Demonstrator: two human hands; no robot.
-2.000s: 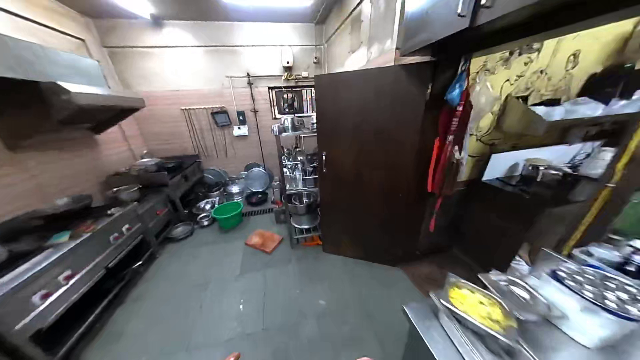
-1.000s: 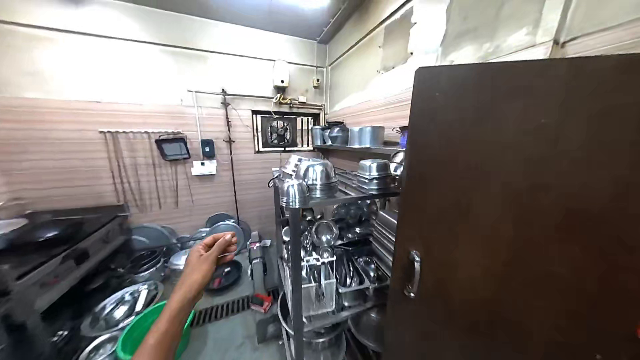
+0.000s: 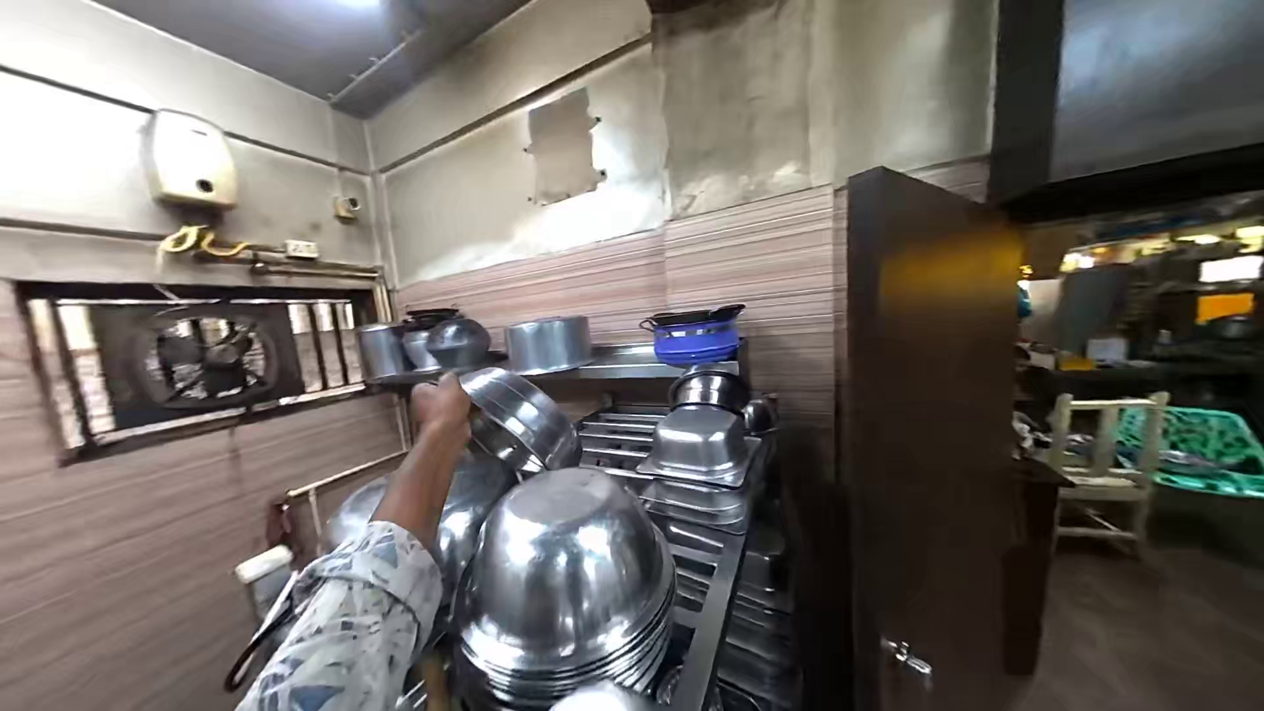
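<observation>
My left hand grips the rim of a round steel pan, which is tilted on its side above the rack. Just below it, large steel bowls are stacked upside down on the slatted metal rack. Another big bowl stands partly hidden behind my forearm. Right of the pan, an upturned rectangular steel container rests on trays, with a small round steel pot behind it. My right hand is not in view.
A wall shelf behind the rack holds an aluminium pot, a round metal vessel and a blue pot. A dark door stands close on the right. An exhaust fan is at left.
My left hand, holding nothing one second ago, now has hold of the steel pan. The view has moved much closer to the rack.
</observation>
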